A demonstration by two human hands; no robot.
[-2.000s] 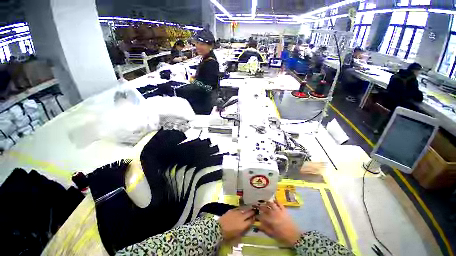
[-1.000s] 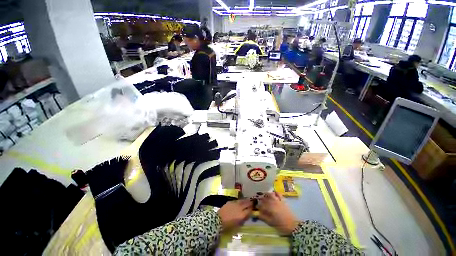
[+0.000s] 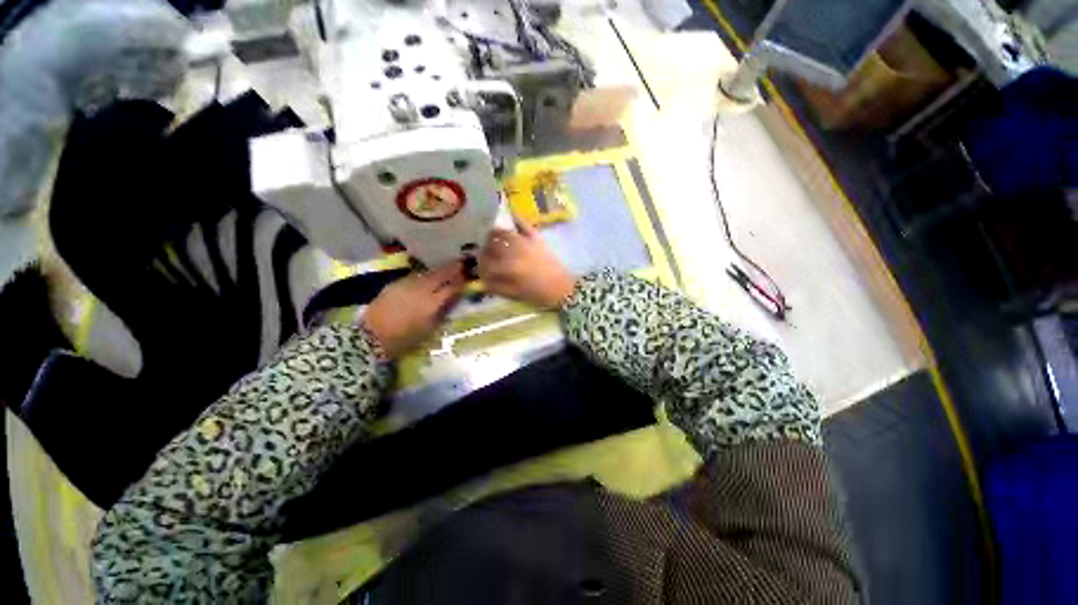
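The white sewing machine head (image 3: 414,154) with a round red-and-white emblem stands in front of me. My left hand (image 3: 414,310) and my right hand (image 3: 523,267) meet at the needle area below it, fingertips close together. Both hold the end of a black fabric strip (image 3: 352,291), which runs in from the left. The fingers mostly hide the needle and the strip's end. Stacked black strips (image 3: 130,236) fan out left of the machine. A wide black fabric piece (image 3: 473,431) lies along the table edge nearest me, under my forearms.
A yellow attachment (image 3: 541,197) sits right of the needle on the metal plate (image 3: 605,219). Red-and-black thread snips (image 3: 759,293) lie on the right of the table with a cord. A grey screen (image 3: 833,33) stands at the rear right. A whitish plastic bag (image 3: 83,59) is far left.
My view has tilted down and turned right, so the machine appears higher and further left, and the near table edge shows. Both hands remain together at the needle area.
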